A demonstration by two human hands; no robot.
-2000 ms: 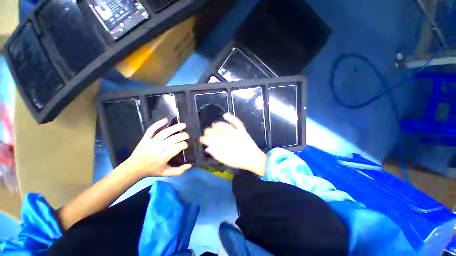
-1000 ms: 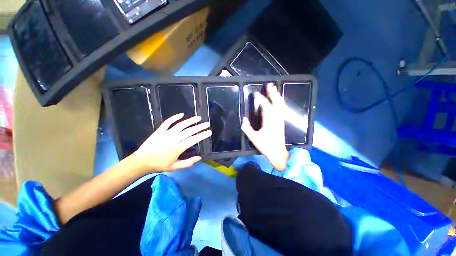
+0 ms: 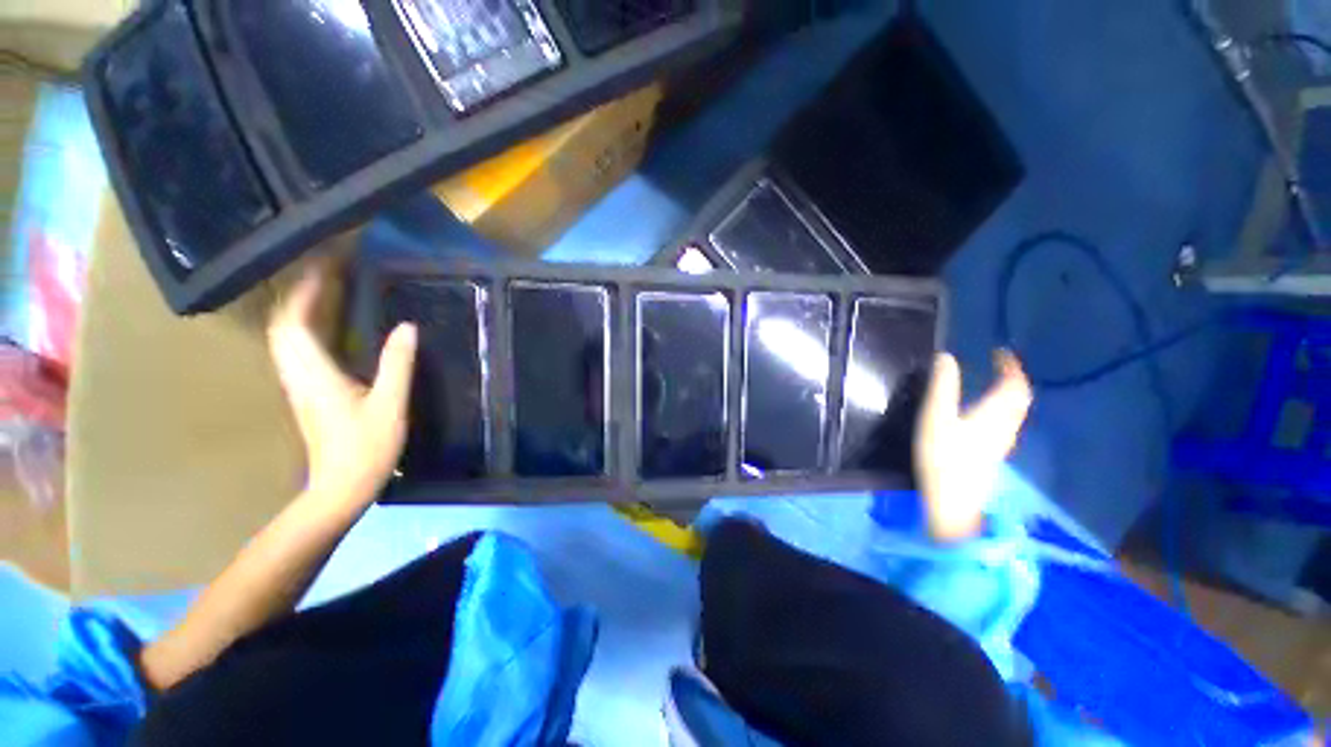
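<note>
A long black foam phone tray (image 3: 622,385) lies level over my lap, with several slots in a row. Each slot holds a glossy black part-built phone (image 3: 683,387), screen side up, with light reflecting on those at the right. My left hand (image 3: 345,406) is at the tray's left end, thumb over its edge and fingers beside or behind it, slightly blurred. My right hand (image 3: 969,438) is at the right end, thumb against the edge and fingers spread outside it. Both hands hold the tray by its ends.
A larger black tray (image 3: 365,168) at the upper left holds dark phones and one open silver-backed phone (image 3: 475,51). A cardboard carton (image 3: 153,423) stands at the left. Another black tray (image 3: 890,146) lies behind. Blue stools (image 3: 1263,401) and a cable (image 3: 1022,263) are at the right.
My hands have moved from over the phones out to the two ends of the tray. The tray appears slightly lower and further right, as does the larger tray.
</note>
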